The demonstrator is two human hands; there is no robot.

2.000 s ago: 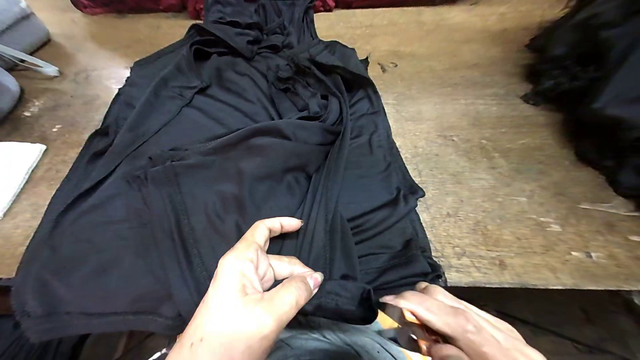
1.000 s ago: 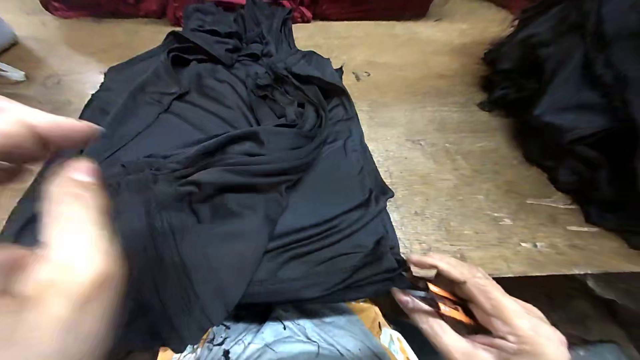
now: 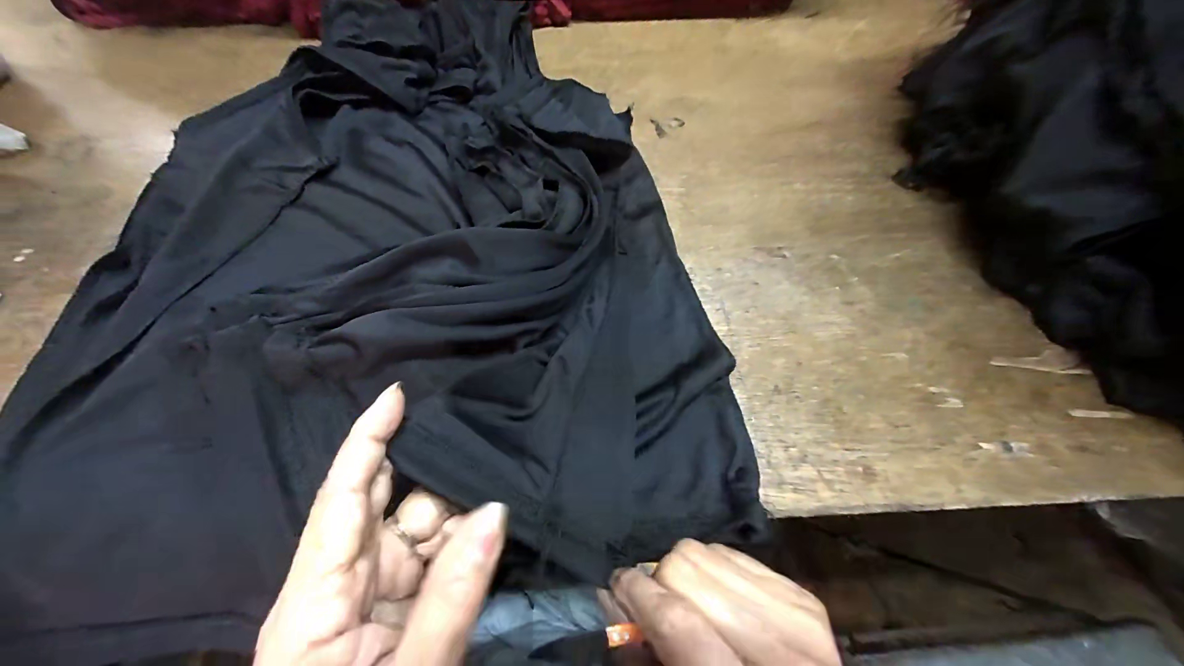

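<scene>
A black fabric garment lies spread over the wooden table, its lower edge hanging at the front. My left hand is palm up at the garment's lower edge, thumb and index finger apart; its curled fingers are at the fold, and whether they pinch cloth is unclear. To its right, my right hand is closed around a small orange-handled tool, mostly hidden in the fist, beside the garment's bottom hem. The tool's kind and its tip cannot be made out.
A pile of black cloth rests on the table's right side. Dark red fabric runs along the far edge. The worn wooden table ends at the front, above a grey-blue plastic bag. A white item is at far left.
My left hand has come from the far left back to the lower hem. The garment's lower part, gathered a second ago, now lies spread wider. My right hand still holds the orange tool.
</scene>
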